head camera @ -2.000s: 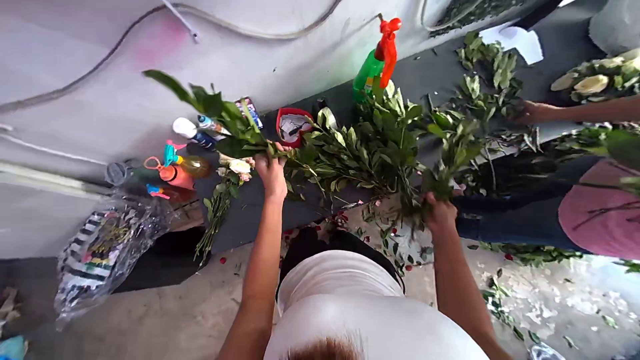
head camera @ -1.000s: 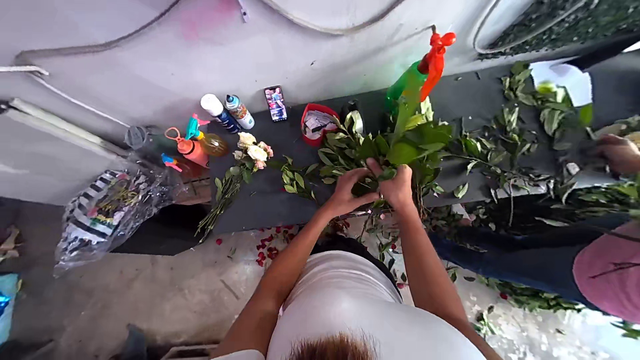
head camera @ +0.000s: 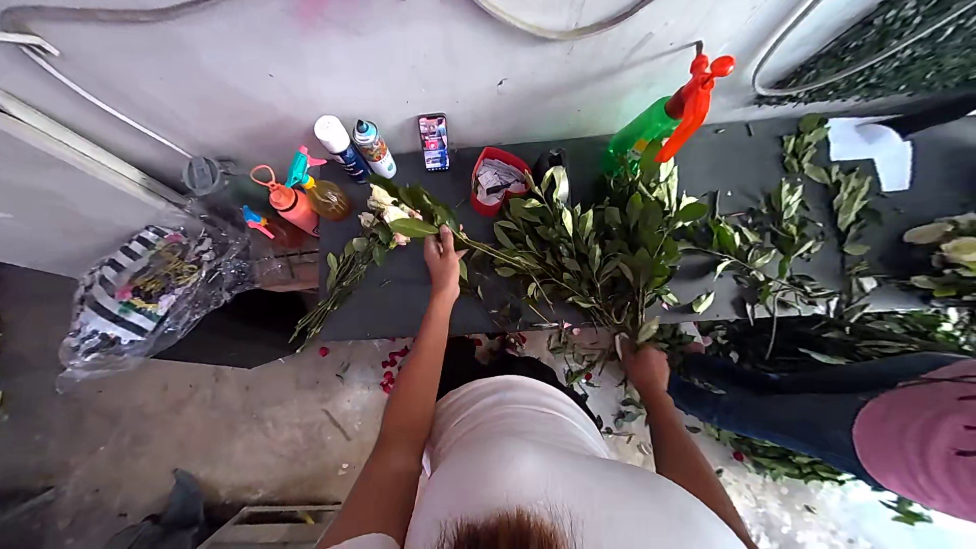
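Note:
My left hand point(head camera: 444, 263) holds a leafy green stem point(head camera: 427, 210) over the dark table, beside a small bunch of cream roses point(head camera: 387, 207) whose stems point toward the front edge. At the table's front edge, my right hand point(head camera: 646, 367) is closed around something by the stem ends of a large pile of leafy branches point(head camera: 602, 244); what it grips is partly hidden, and a small pale piece shows at its fingers. The pile lies between my hands, spread across the table.
Behind stand a green spray bottle with a red head point(head camera: 648, 133), a red heart-shaped box point(head camera: 488, 183), a phone point(head camera: 434, 142), two spray cans point(head camera: 374, 149) and small sprayers point(head camera: 293, 210). Plastic-wrapped material point(head camera: 145, 297) lies left. Another person point(head camera: 915, 435) is at the right.
My hands were together over the leaves one second ago; now they are apart, the left one out toward the roses, the right one down at the table's front edge.

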